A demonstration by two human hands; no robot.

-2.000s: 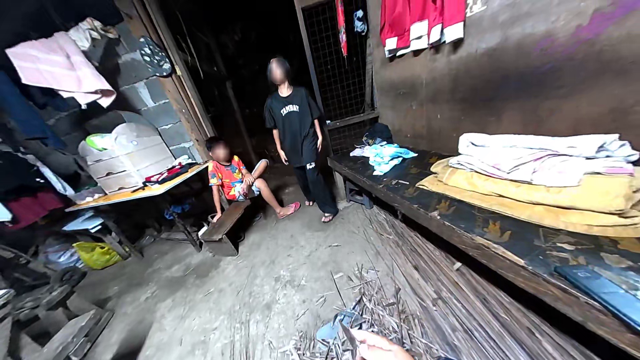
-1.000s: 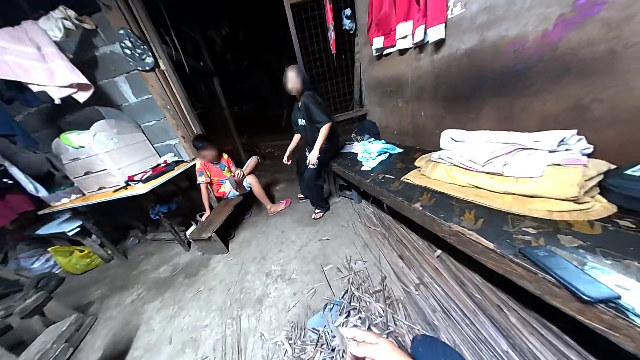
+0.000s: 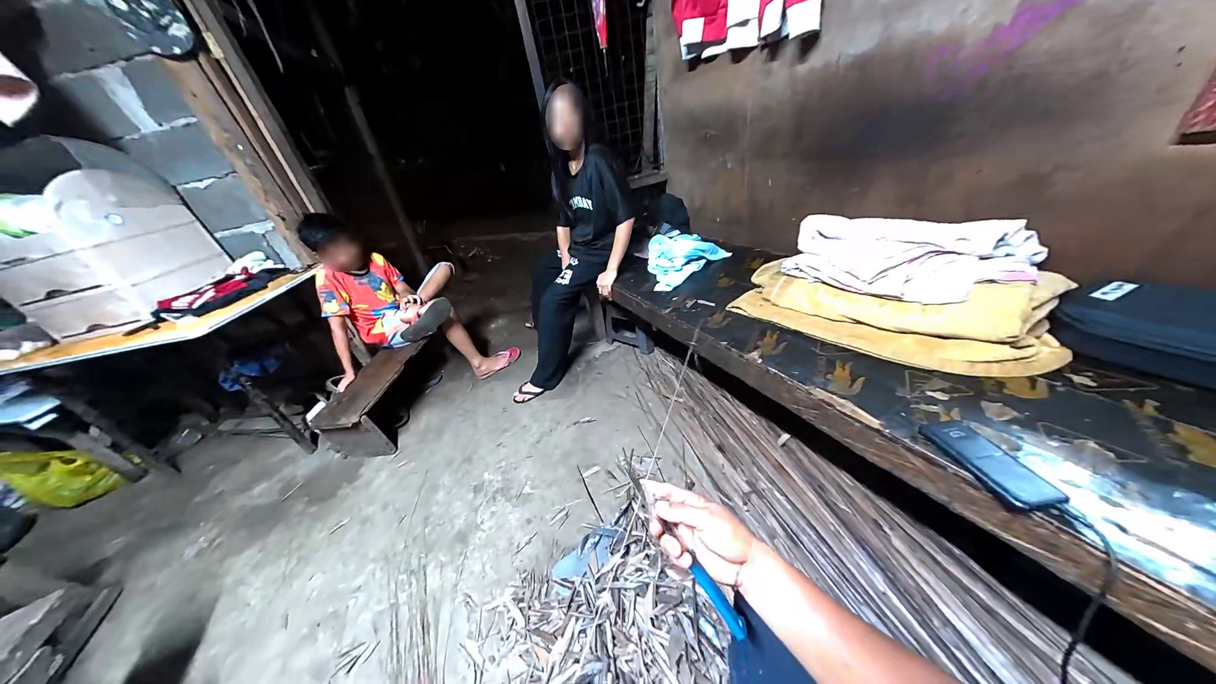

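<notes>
My right hand (image 3: pixel 698 532) reaches in from the lower right, its fingers closed around a tool with a blue handle (image 3: pixel 717 600); the handle sticks out below the palm. Whether the tool is a knife cannot be told. A long thin strip (image 3: pixel 674 408) rises from near my fingertips towards the bench edge. Under and left of the hand lies a heap of wood-like shavings (image 3: pixel 589 617), with a blue-grey object (image 3: pixel 587 555) partly buried in it. Long thin sticks (image 3: pixel 807 513) lie on the floor beside the hand. My left hand is out of view.
A low platform (image 3: pixel 760 356) along the right wall bears folded cloths (image 3: pixel 902 318) and a phone (image 3: pixel 993 464) with a cable. A person in black (image 3: pixel 589 218) sits at its far end. Another person (image 3: pixel 366 299) sits on a small wooden bench (image 3: pixel 366 389) beside a table (image 3: pixel 204 318).
The person in black, standing two seconds ago, now sits on the platform's far end. The seated person's raised leg has shifted. A thin strip now shows above my right hand.
</notes>
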